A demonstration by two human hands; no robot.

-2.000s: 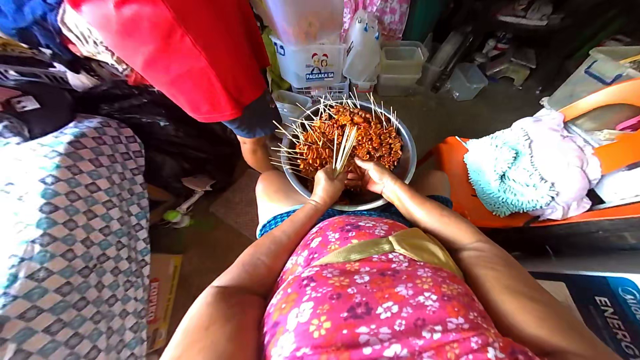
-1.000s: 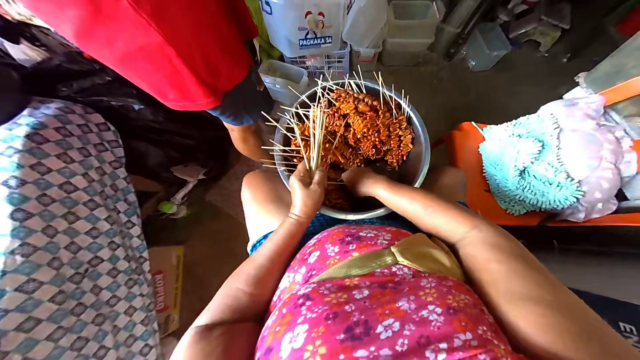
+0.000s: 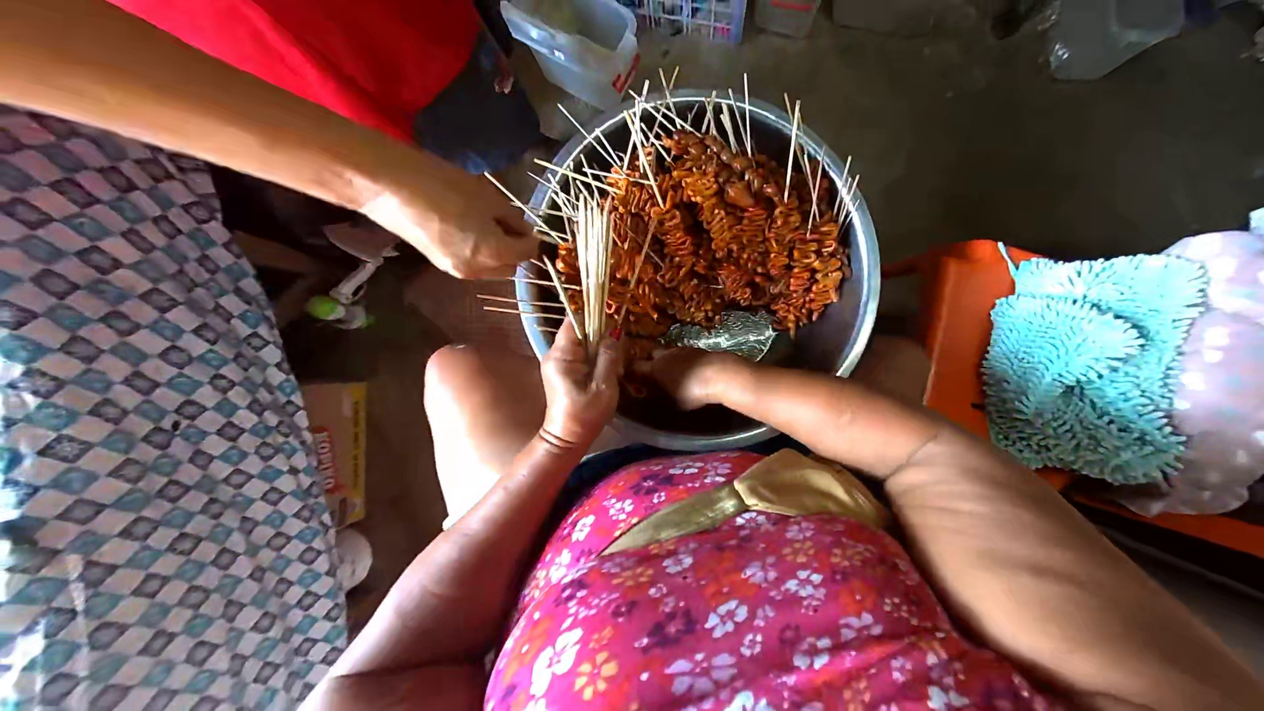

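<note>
A round metal basin (image 3: 867, 296) sits between the knees, heaped with skewered, sauce-coated folded meat (image 3: 736, 217) that looks like intestines, its bamboo sticks pointing outward over the rim. My left hand (image 3: 580, 380) grips a bundle of bamboo skewers (image 3: 593, 267), held upright at the basin's near left side. My right hand (image 3: 686, 375) reaches down into the near part of the basin, its fingers hidden among the dark sauce and meat. Just beyond it lies a shiny piece of clear plastic or a wet surface (image 3: 729, 334). Another person's hand (image 3: 484, 232) is at the basin's left rim, by the stick ends.
A table under a checkered cloth (image 3: 148, 415) stands at left, with a cardboard box (image 3: 336, 444) beside it. Plastic tubs (image 3: 583, 44) are behind the basin. On the right, a teal chenille cloth (image 3: 1086, 365) lies on an orange seat or bench (image 3: 963, 346).
Another person's arm has come in from the left to the basin's rim. My right hand has gone from beside the left hand down into the basin. The view is closer over the basin.
</note>
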